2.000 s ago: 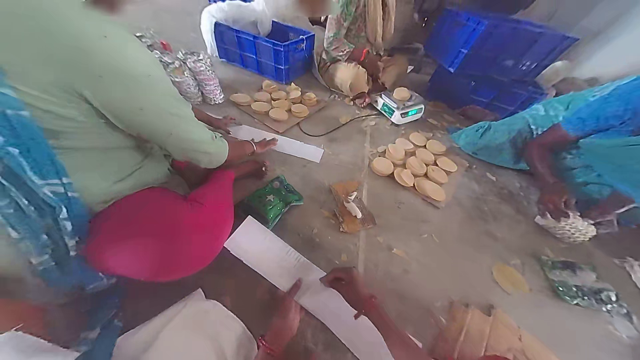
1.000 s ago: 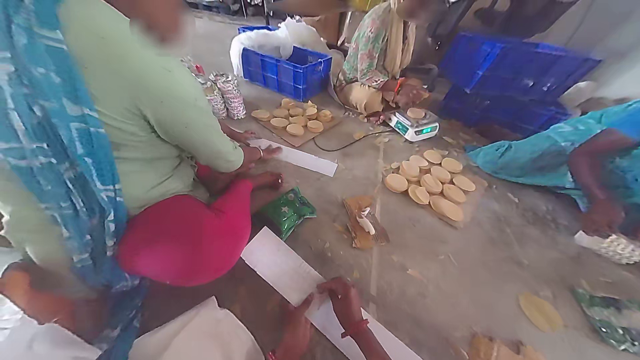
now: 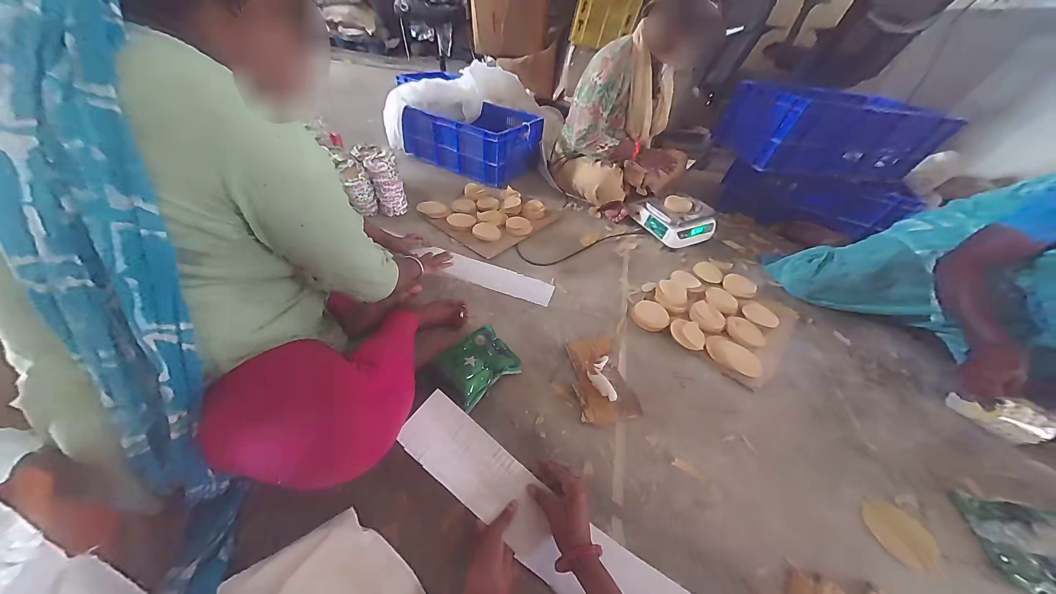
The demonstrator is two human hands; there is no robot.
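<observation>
A long white paper strip with faint writing lies slantwise at the bottom centre. My left hand rests at its lower left edge. Over its upper edge is my right hand, fingers bent against the paper, with a red band at the wrist; whether either hand pinches it, I cannot tell. Just beyond the strip's far end lies a green plastic packet. A piece of brown cardboard with a crumpled white scrap on it is farther up. To the right, stacks of round tan discs stand on a cardboard sheet.
A person in light green sits close on the left, hands on another white strip. Farther off are a digital scale, a blue crate, more discs and a seated person. Another person's arm is at right, by stacked blue crates.
My two hands remain at the paper strip. The view has shifted, so more of the background shows at the top.
</observation>
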